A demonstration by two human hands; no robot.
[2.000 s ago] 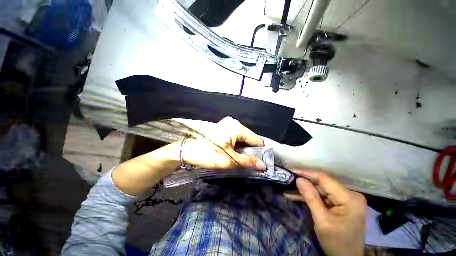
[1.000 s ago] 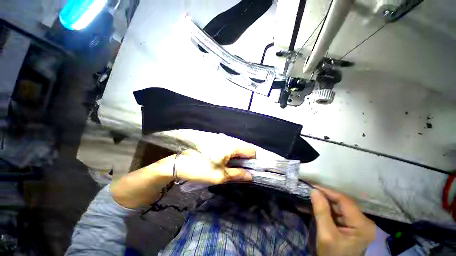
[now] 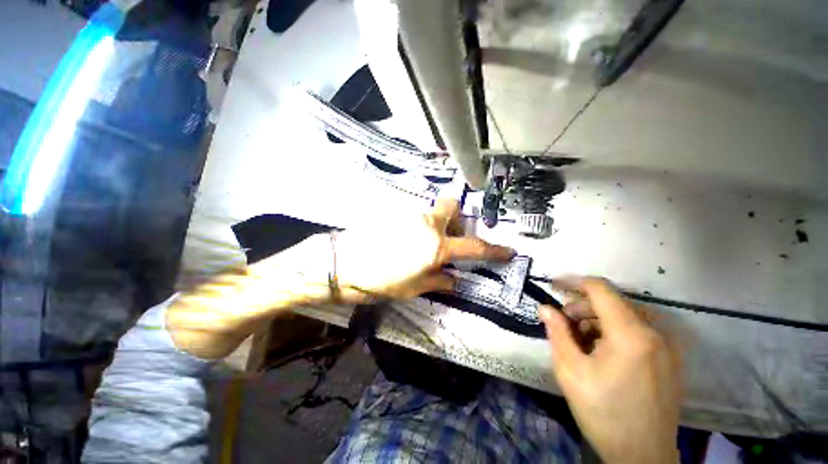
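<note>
A grey-white striped piece (image 3: 495,288) with a slot lies with a black fabric piece (image 3: 508,321) at its lower edge, near the table's front edge. My left hand (image 3: 390,254) holds its left part, fingers spread over it. My right hand (image 3: 604,340) pinches the right end of the black fabric between thumb and fingers. A second curved striped piece (image 3: 372,140) lies behind, its right end close to the presser foot area (image 3: 490,204). The needle is too blurred to make out.
The machine's off-white bar (image 3: 440,82) and ribbed knob (image 3: 536,224) stand just beyond my hands. A black cut panel (image 3: 281,236) lies partly under my left forearm. A blue lamp (image 3: 59,109) is at the far left.
Both hands have carried the striped piece and black fabric up from over the lap onto the table, nearer the needle area. My left arm now covers much of the black panel. The view has shifted.
</note>
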